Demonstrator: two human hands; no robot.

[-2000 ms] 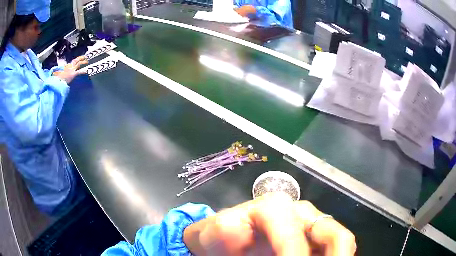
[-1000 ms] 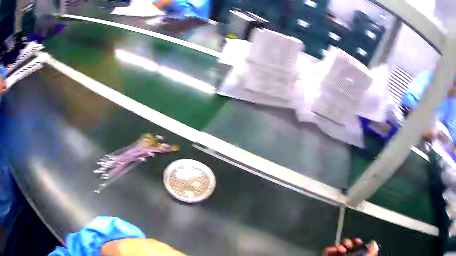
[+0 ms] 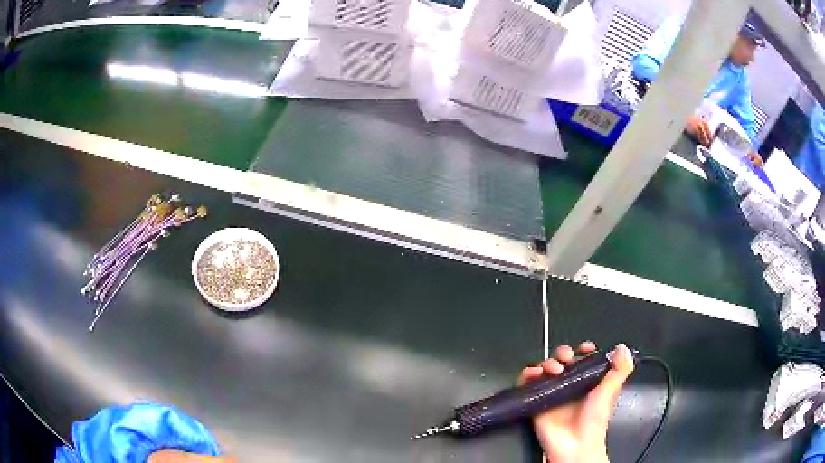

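My right hand [image 3: 579, 407] holds the black electric screwdriver [image 3: 534, 395] over the bench at the lower right. Its thin silver bit [image 3: 436, 432] points left, and a black cord loops from its rear. My left hand [image 3: 185, 455] is mostly cut off by the bottom edge; only a strip of skin by the blue sleeve shows, and its fingers are out of the picture. The round white dish [image 3: 236, 269] full of tiny screws stands on the bench. A loose bundle of purple-grey cables [image 3: 132, 250] with yellowish ends lies left of the dish.
A pale metal rail [image 3: 389, 226] crosses behind the dish, with a slanted post [image 3: 633, 154] rising from it. White slotted housings [image 3: 511, 34] stand on white sheets beyond. A blue bin [image 3: 590, 119] sits behind the post. A person in a blue smock [image 3: 731, 90] works at the upper right.
The view has swung right, so dish and cables sit further left. My right hand and the screwdriver have come fully into view. My left hand has left the dish and moved mostly out of the picture.
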